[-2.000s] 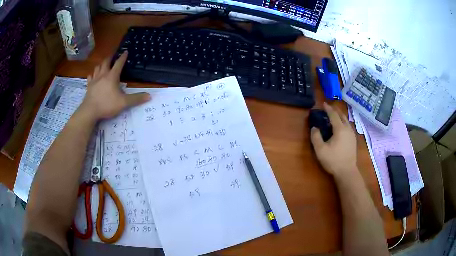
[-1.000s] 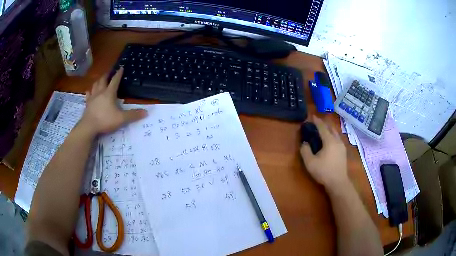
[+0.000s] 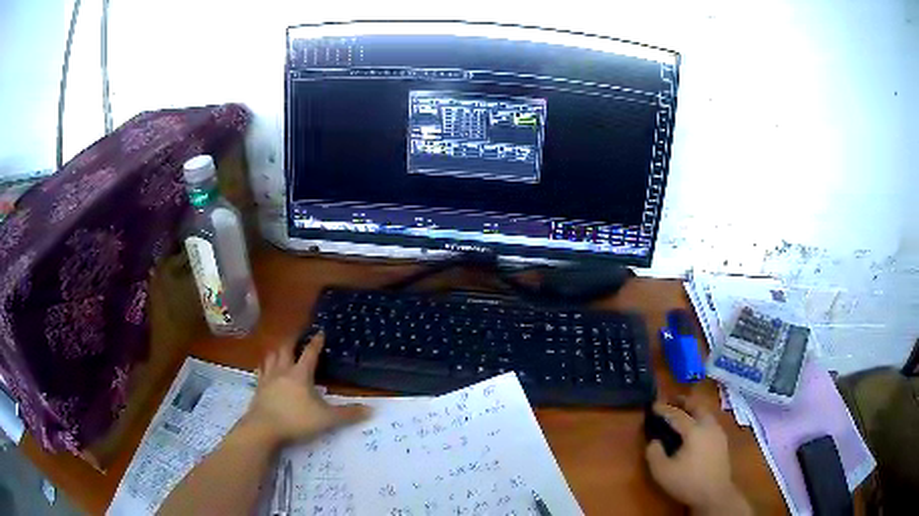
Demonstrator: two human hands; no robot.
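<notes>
My right hand (image 3: 690, 448) rests over the black mouse (image 3: 663, 431) at the right of the keyboard. My left hand (image 3: 297, 395) holds nothing, its fingers spread, with a fingertip at the left end of the black keyboard (image 3: 484, 345). The monitor (image 3: 353, 151) shows a dark screen with a dialog box in the middle. The handwritten sheet (image 3: 453, 454) lies below the keyboard. The pen (image 3: 542, 504) shows only its tip end at the bottom edge. The scissors (image 3: 283, 489) show only part of their blades beside my left forearm.
A clear bottle (image 3: 230, 267) stands left of the monitor, beside a purple floral cloth (image 3: 91, 272). A blue object (image 3: 682, 348), a calculator (image 3: 761, 353) on pink and white sheets (image 3: 838, 428), and a black slab (image 3: 824, 476) are at right. A printed sheet (image 3: 181, 428) lies at left.
The view has tilted up, so the whole monitor with a dialog box shows, and the lower sheet, the pen and the scissors are mostly cut off. Both hands keep about the same places on the desk.
</notes>
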